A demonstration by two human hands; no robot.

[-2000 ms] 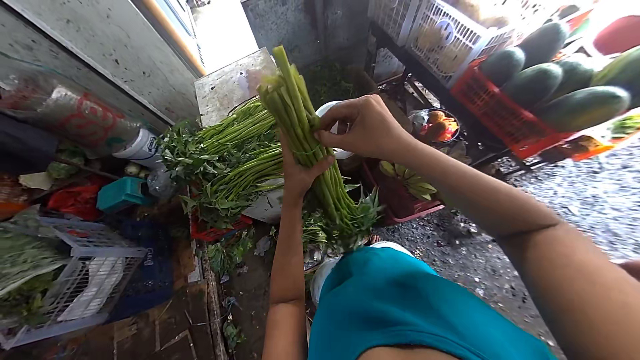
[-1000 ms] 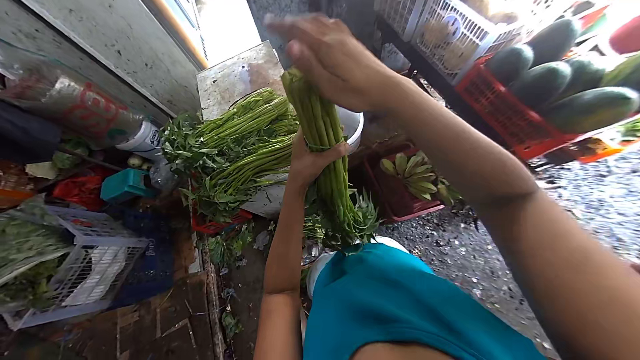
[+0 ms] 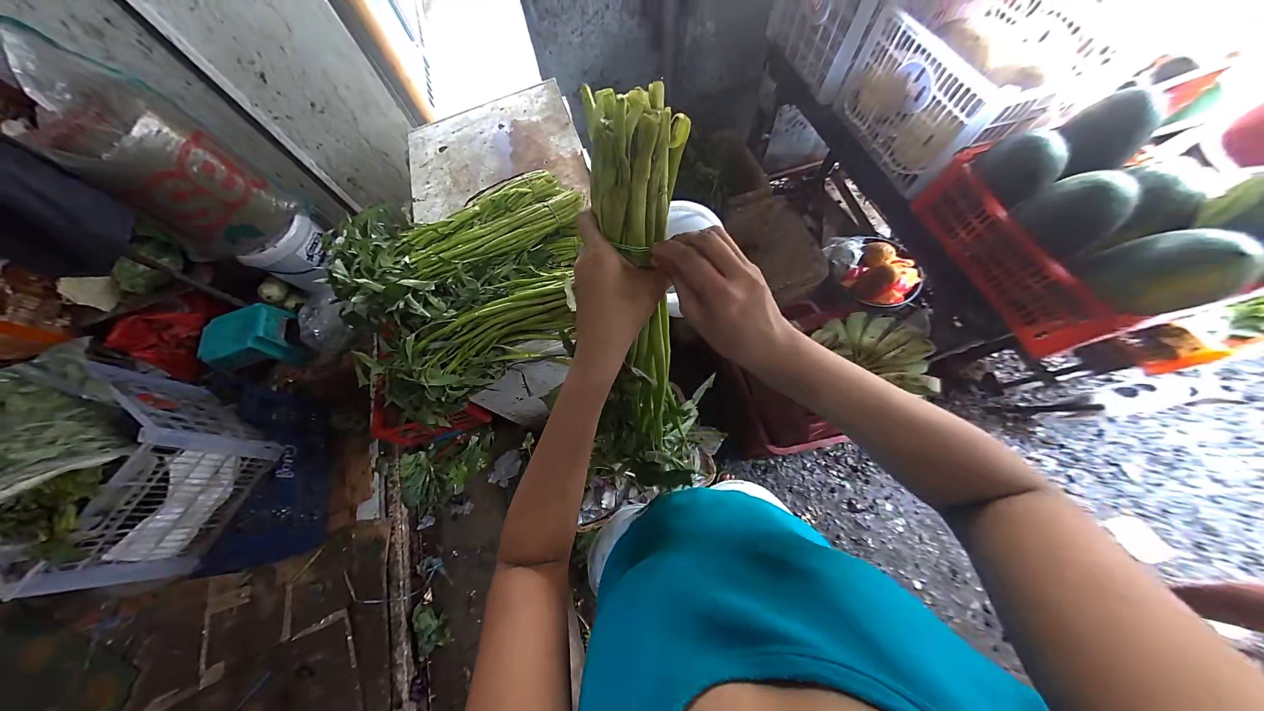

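My left hand [image 3: 614,286] is wrapped around an upright bundle of green leafy-vegetable stems [image 3: 632,163], cut ends up and leaves hanging down near my lap. A thin green tie [image 3: 630,248] circles the stems just above that hand. The fingers of my right hand [image 3: 716,286] are bent against the bundle's right side at the tie; whether they pinch it is hard to tell. Left of the bundle, more long-stemmed greens [image 3: 494,232] lie in a pile, leaves toward the left, partly on a worn board [image 3: 494,143].
A red crate [image 3: 1027,286] of dark green melons and a white crate [image 3: 913,99] stand at the upper right. A dark red crate [image 3: 790,441] with green produce sits below my right forearm. At left are a grey crate [image 3: 178,444] and a teal container [image 3: 247,336].
My right hand, raised over the cut ends one second ago, has come down to the tie. My left hand still holds the bundle, which now stands more upright than two seconds ago.
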